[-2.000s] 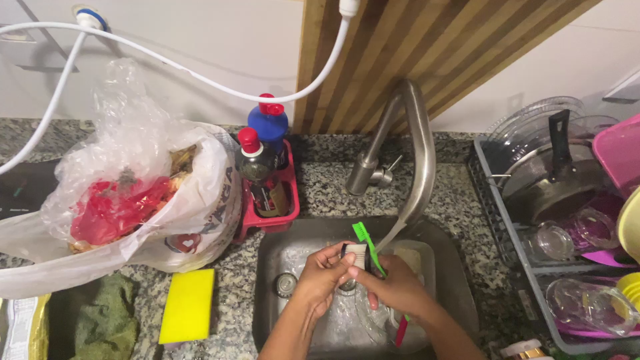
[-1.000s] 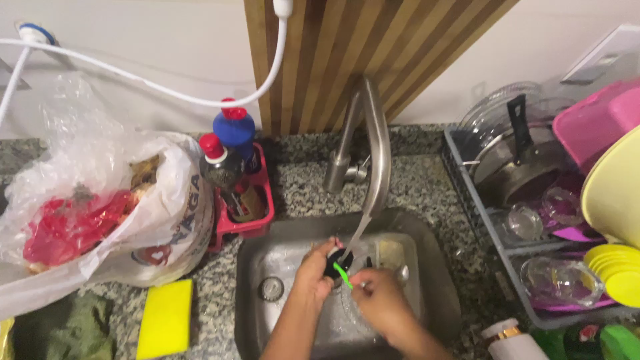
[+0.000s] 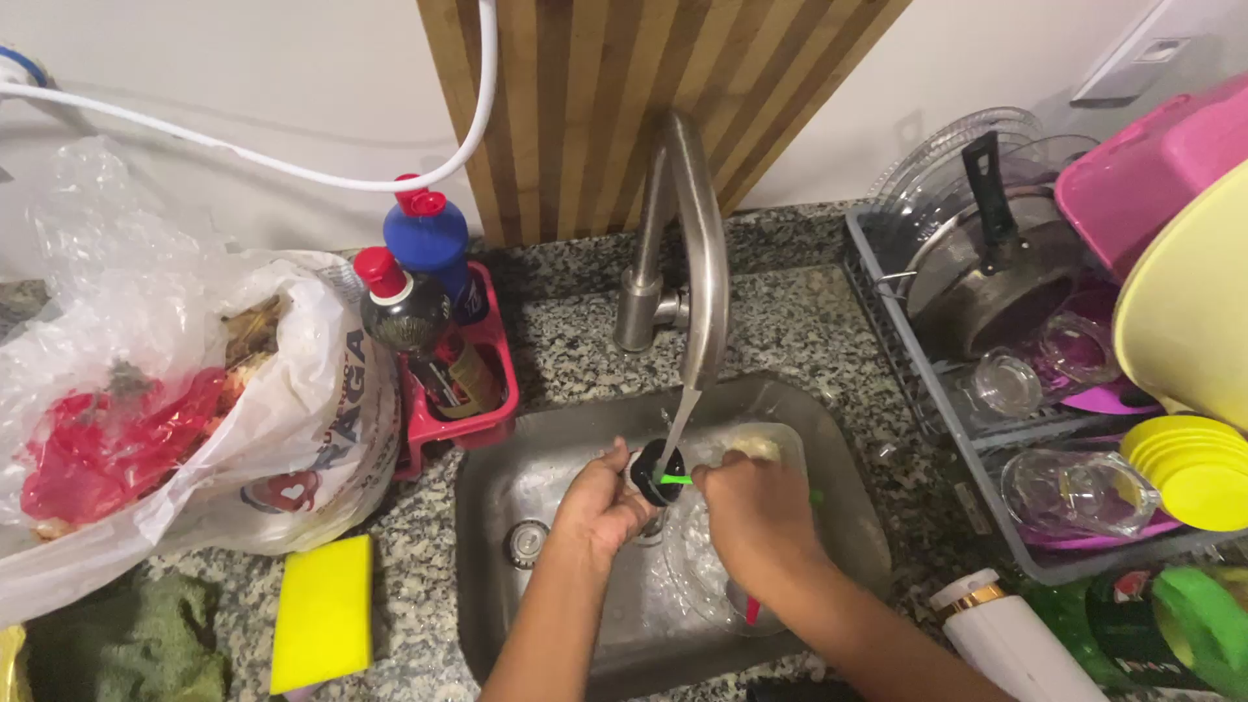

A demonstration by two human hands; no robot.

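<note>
Over the stainless steel sink (image 3: 624, 624), my left hand (image 3: 602, 502) holds a small dark round item (image 3: 659, 474), perhaps a cap or lid, under the running water. My right hand (image 3: 756, 512) grips a bright green brush (image 3: 675, 479), whose end reaches into the dark item; its bristles are hidden. Water falls from the curved metal faucet (image 3: 704, 292) onto the item. Beneath my right hand lies a clear plastic container (image 3: 780, 444), with a red-tipped thing (image 3: 752, 610) beside it.
Left of the sink are a red caddy (image 3: 507, 375) with bottles, a yellow sponge cloth (image 3: 323, 614) and a full plastic bag (image 3: 322, 409). On the right, a grey dish rack (image 3: 960, 444) holds a pan and glasses. A white bottle (image 3: 1014, 634) lies near the front right.
The green brush was upright between my hands two seconds ago; now it lies across, with its end in the dark item. The item has come under the water stream.
</note>
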